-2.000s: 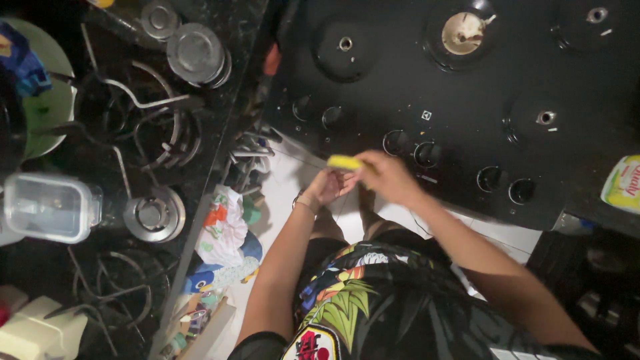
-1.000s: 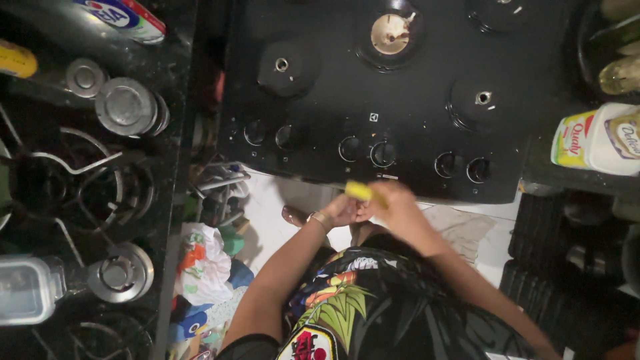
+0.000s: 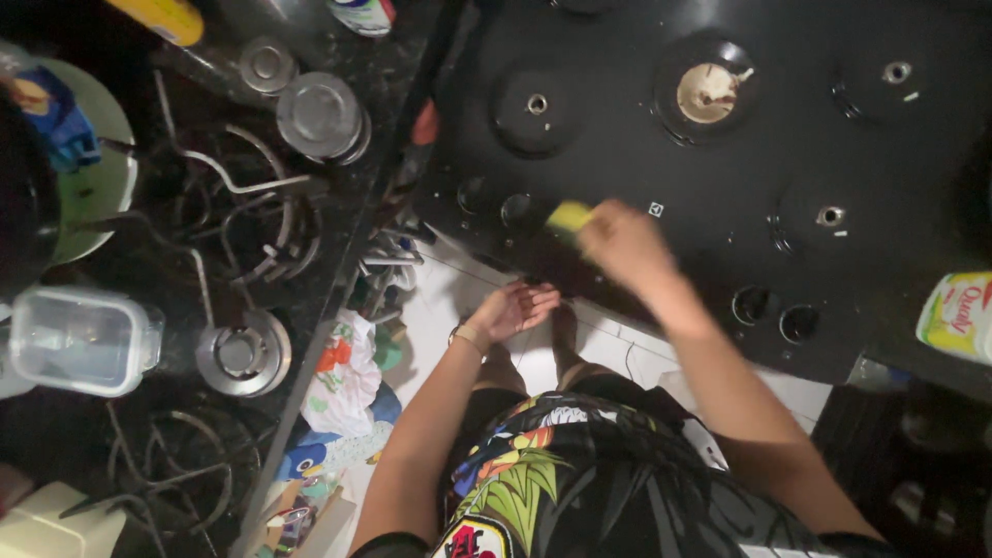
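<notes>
My right hand (image 3: 624, 240) is closed around a yellow sponge (image 3: 571, 217) and is over the front part of a black gas cooktop (image 3: 620, 170), near its control knobs. The hand and sponge are blurred. Lower and to the left, my left hand (image 3: 515, 310) is held palm up past the cooktop's front edge, fingers apart, with nothing in it. The burner caps are off this cooktop; bare burner jets and a stained central burner seat (image 3: 707, 93) show, with small crumbs around them.
On the dark counter at left lie metal pot grates (image 3: 205, 271), burner parts (image 3: 319, 116), a clear plastic container (image 3: 77, 341) and a green bowl (image 3: 116, 178). A margarine tub (image 3: 957, 314) stands at the right edge. Below the counter hangs a plastic bag (image 3: 341, 380).
My hands were together in front of the cooktop; now my right hand has moved up over its surface with the yellow sponge, away from my left hand, whose palm has come into sight.
</notes>
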